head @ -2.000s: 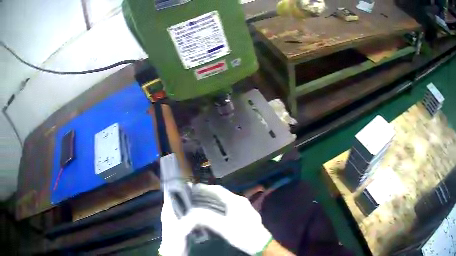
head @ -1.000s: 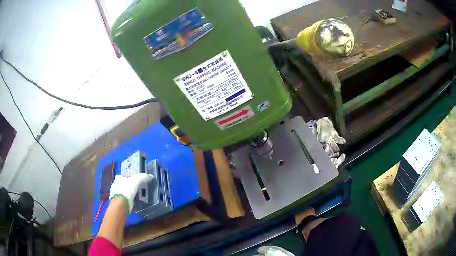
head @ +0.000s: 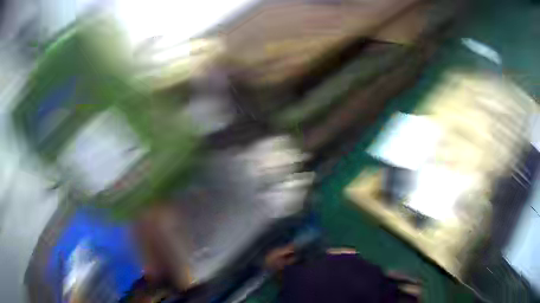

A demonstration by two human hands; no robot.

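The frame is heavily blurred. No gloved hand of mine can be made out. The green tapping machine head (head: 169, 127) leans at the left, with its white label. The grey machine table (head: 222, 222) is a smear below and right of it. The chuck cannot be made out. Silver-white sheet-metal parts (head: 83, 266) show as a blurred patch on the blue sheet (head: 112, 239) at lower left. Stacked silver parts (head: 408, 142) stand at the right.
The stacks stand on a pale plywood board (head: 468, 112) above green floor (head: 349, 192). Crumpled off-white rags (head: 284, 177) lie beside the machine table. A brown workbench (head: 290, 35) is behind. Dark clothing (head: 337, 281) shows at the bottom.
The view has swung right, so the machine and blue sheet sit farther left and the plywood stacks nearer centre. My left hand, seen earlier at the parts on the blue sheet, is no longer distinguishable.
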